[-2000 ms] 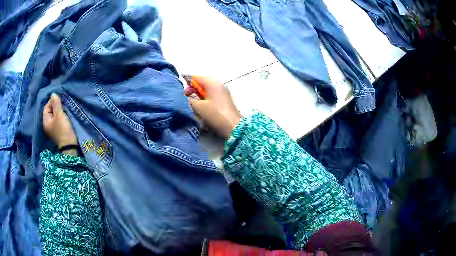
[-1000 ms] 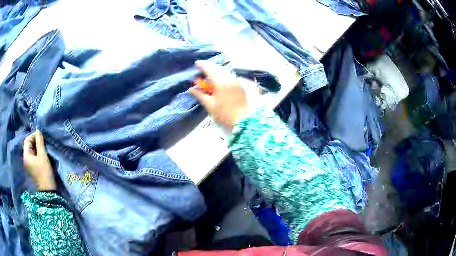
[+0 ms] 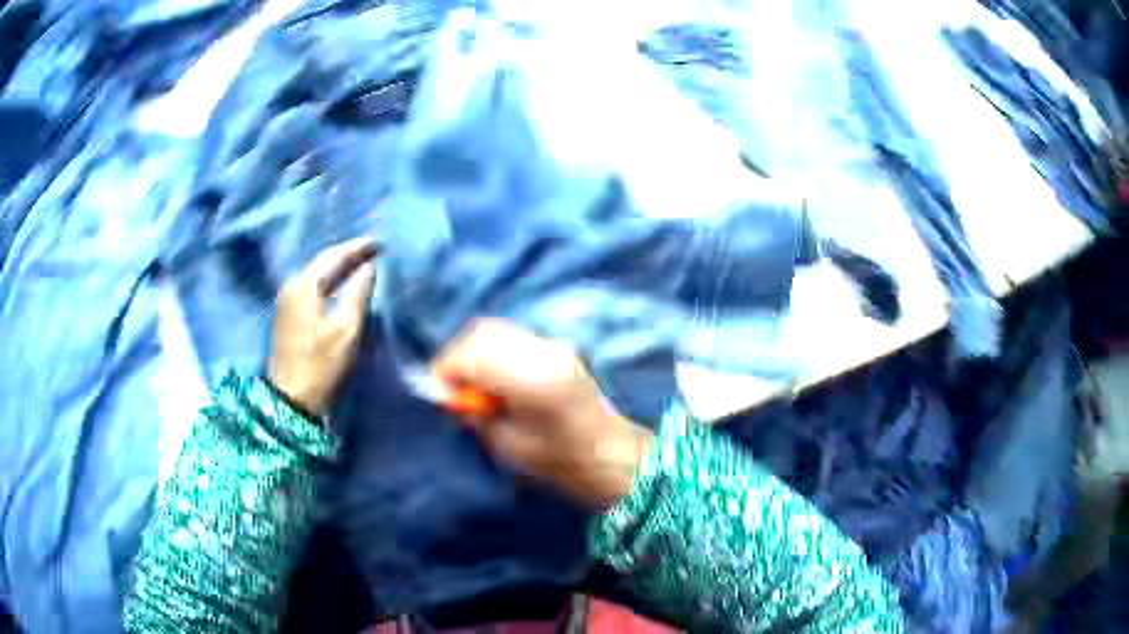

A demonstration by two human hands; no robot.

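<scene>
A blue denim shirt (image 3: 495, 248) lies in front of me, blurred, with its cloth running from the table down over the near edge. My left hand (image 3: 324, 325) is at the left of the shirt, thumb and fingers pinched on its cloth. My right hand (image 3: 532, 403) is closed around thread snips (image 3: 468, 394) with an orange handle. Their short pale tip points left toward the cloth between my hands. Whether the tip touches the cloth is too blurred to tell.
The white table (image 3: 854, 334) is overexposed. Another denim garment (image 3: 916, 204) lies at its upper right. More light blue denim (image 3: 74, 372) lies at the left. A heap of dark denim (image 3: 891, 446) is below the table edge at lower right.
The view has shifted. My left hand has moved right and up, and my right hand down, bringing them close together. The shirt is bunched differently, and its yellow lettering no longer shows.
</scene>
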